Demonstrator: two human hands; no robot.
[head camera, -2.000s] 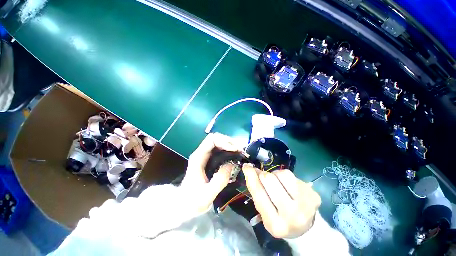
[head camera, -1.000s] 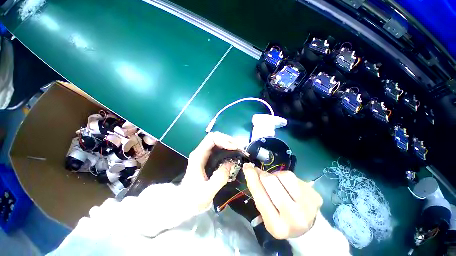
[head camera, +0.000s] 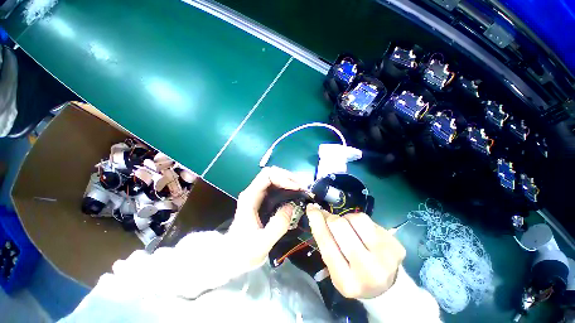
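Note:
My left hand (head camera: 261, 205) holds a black camera head module (head camera: 274, 203), with its thumb on a small board inside. My right hand (head camera: 356, 252) has its fingertips together at the module's right edge, among thin wires; whether they pinch a plug is hidden. The camera housing (head camera: 354, 187) lies just beyond my hands, its open black end facing me with yellow and pink wires showing. Its white bracket (head camera: 334, 159) points away, and the white tail cable (head camera: 304, 128) curves left onto the green bench. Orange and red wires (head camera: 293, 251) hang between my hands.
Rows of black head modules (head camera: 410, 105) with blue boards stand at the far right. A tangled whitish heap (head camera: 455, 258) lies right of my right hand, with another housing (head camera: 547, 258) beyond. A cardboard box (head camera: 69, 208) of housings is at lower left. A metal rail (head camera: 265, 38) edges the green bench (head camera: 157, 82).
My right fingertips have shifted very slightly at the module's edge. The orange wires below have moved a little. The housing and the cable have stayed put.

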